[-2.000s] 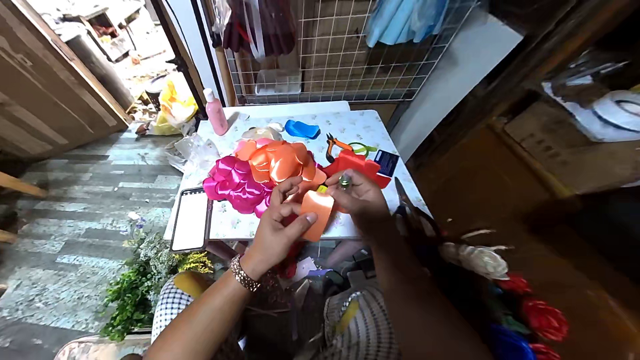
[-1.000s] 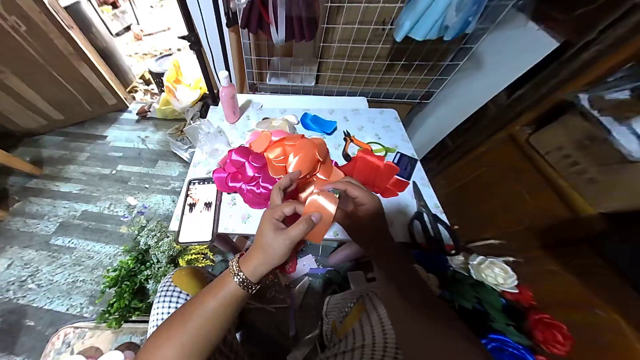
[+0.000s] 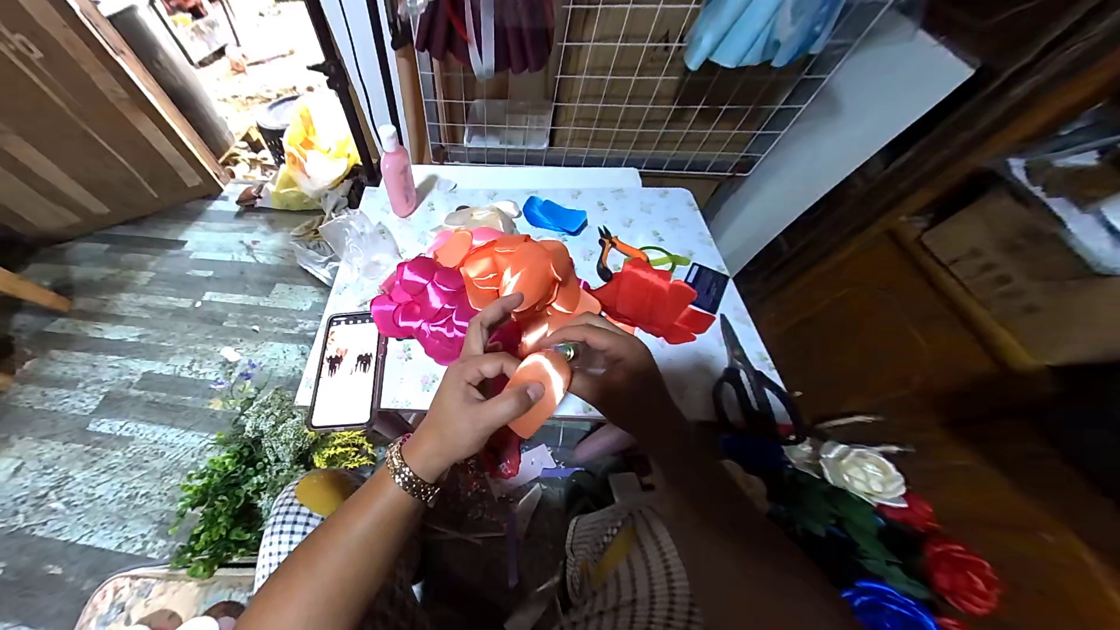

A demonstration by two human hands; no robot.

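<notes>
My left hand (image 3: 477, 398) pinches an orange satin ribbon petal (image 3: 538, 394) between thumb and fingers, over the table's near edge. At the petal's upper right, my right hand (image 3: 612, 363) is closed on a small object with a shiny metal end (image 3: 567, 351), perhaps a lighter; the fingers mostly hide it. Just beyond the hands lies a pile of orange petals (image 3: 516, 267), with magenta satin petals (image 3: 426, 306) to its left. Red ribbon petals (image 3: 652, 300) lie to the right, in front of orange-handled pliers (image 3: 619, 249).
A phone (image 3: 346, 372) lies at the table's left edge, a pink bottle (image 3: 398, 175) stands at the back left, and black-handled scissors (image 3: 752, 394) lie at the right edge. Blue petals (image 3: 555, 215) lie near the back. Satin roses (image 3: 862, 472) are at lower right, greenery (image 3: 227, 490) at lower left.
The metal end of the object in my right hand, plain two seconds ago, is now partly behind the fingers at the petal's upper edge. My left hand keeps hold of the petal.
</notes>
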